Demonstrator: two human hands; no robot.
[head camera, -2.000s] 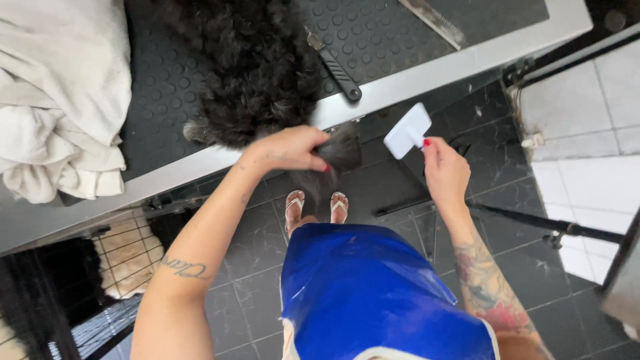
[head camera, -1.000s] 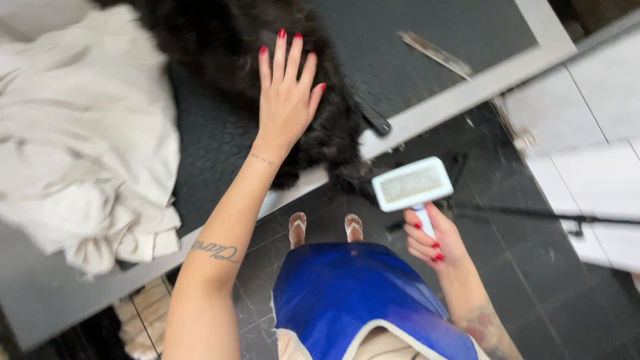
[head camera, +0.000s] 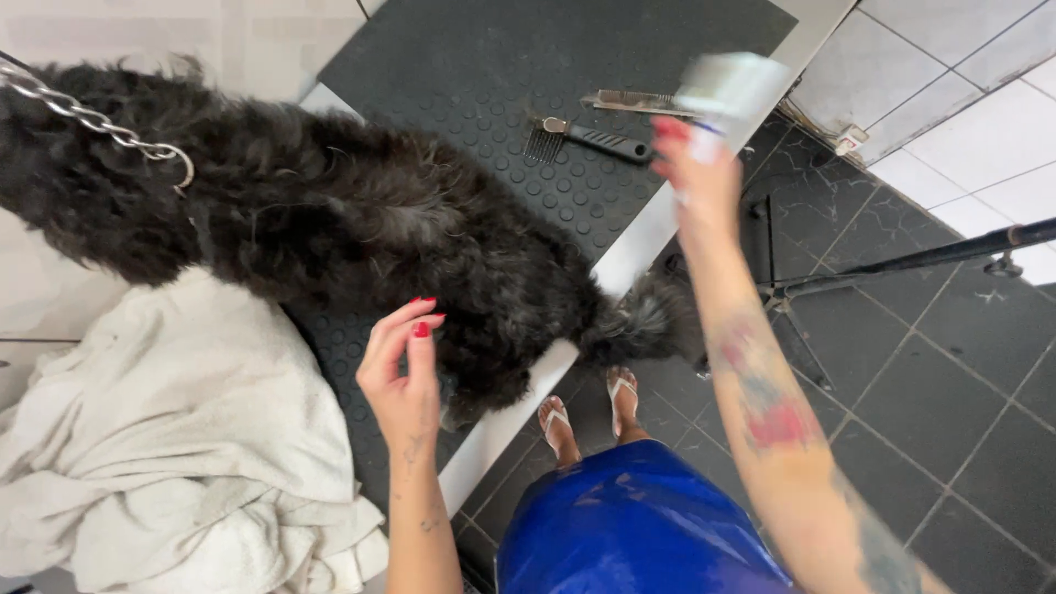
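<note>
A dog with curly black fur (head camera: 371, 214) stands on the black rubber-topped table (head camera: 594, 49), its tail reaching over the metal edge. My left hand (head camera: 404, 371) is beside the dog's hindquarters with fingers bent and thumb apart, holding nothing; whether the fingertips touch the fur I cannot tell. Raised at the right over the table's edge, my right hand (head camera: 697, 177) is closed on the handle of a white slicker brush (head camera: 730, 87); both are blurred. Just left of it on the rubber lie a dematting rake (head camera: 590, 140) with a black handle and a metal comb (head camera: 635, 101).
Crumpled whitish towels (head camera: 190, 437) are heaped at the lower left. A metal chain (head camera: 99, 120) runs over the dog's front part at the upper left. Right of the table, a black metal stand (head camera: 899, 264) is on the dark tiled floor (head camera: 949, 396), near a white tiled wall (head camera: 973, 124).
My left hand has left the dog's back, where it lay flat one second ago. My right hand has risen with the slicker brush towards the comb and rake. The view has shifted, showing more of the dog.
</note>
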